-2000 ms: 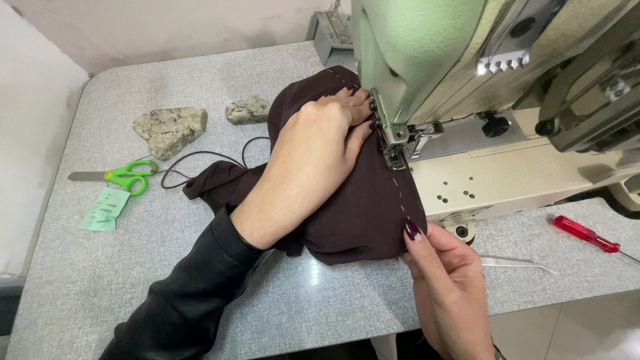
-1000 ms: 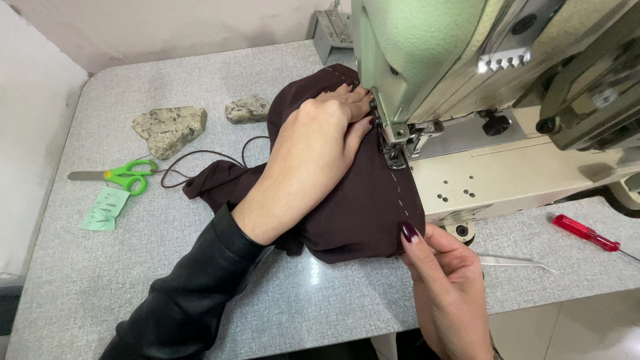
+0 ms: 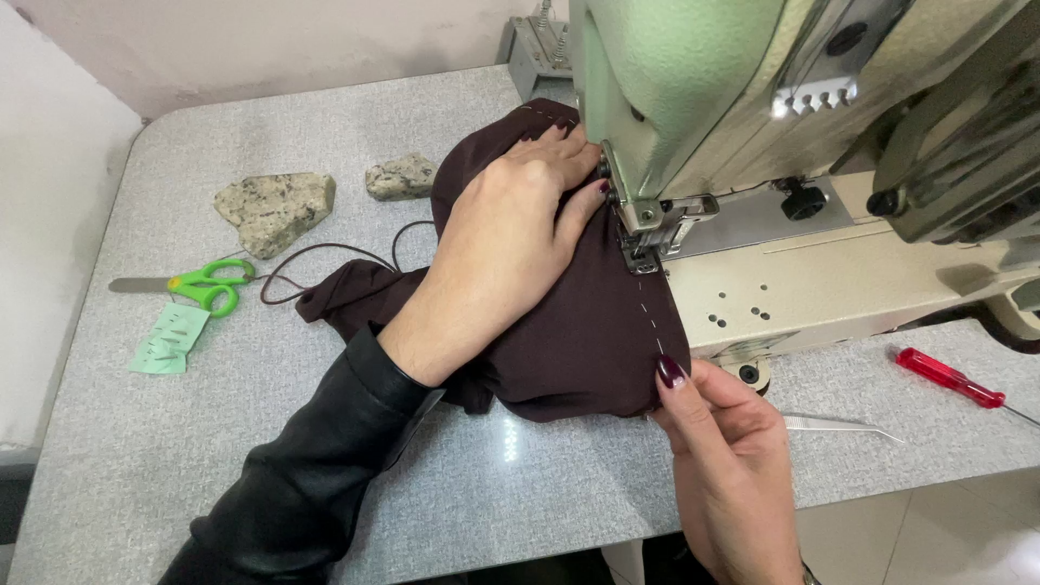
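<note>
A dark brown fabric piece (image 3: 569, 349) lies under the presser foot (image 3: 642, 258) of an industrial sewing machine (image 3: 682, 89), with a line of white basting stitches along its right edge. My left hand (image 3: 512, 236) rests flat on the cloth, left of the foot, its fingertips near the machine head. Pinched between thumb and fingers of my right hand (image 3: 723, 447) is the fabric's lower right edge, at the end of the visible stitches. A thin brown cord (image 3: 305, 248) loops out to the left of the fabric.
Green-handled scissors (image 3: 207, 286) lie at the left beside a pale green paper with needles (image 3: 171, 337). Two speckled stones (image 3: 276, 207) (image 3: 400, 176) sit behind. Bent-tip tweezers (image 3: 837, 426) and a red-handled screwdriver (image 3: 951, 378) are at the right. A metal device with springs (image 3: 540, 49) stands near the wall.
</note>
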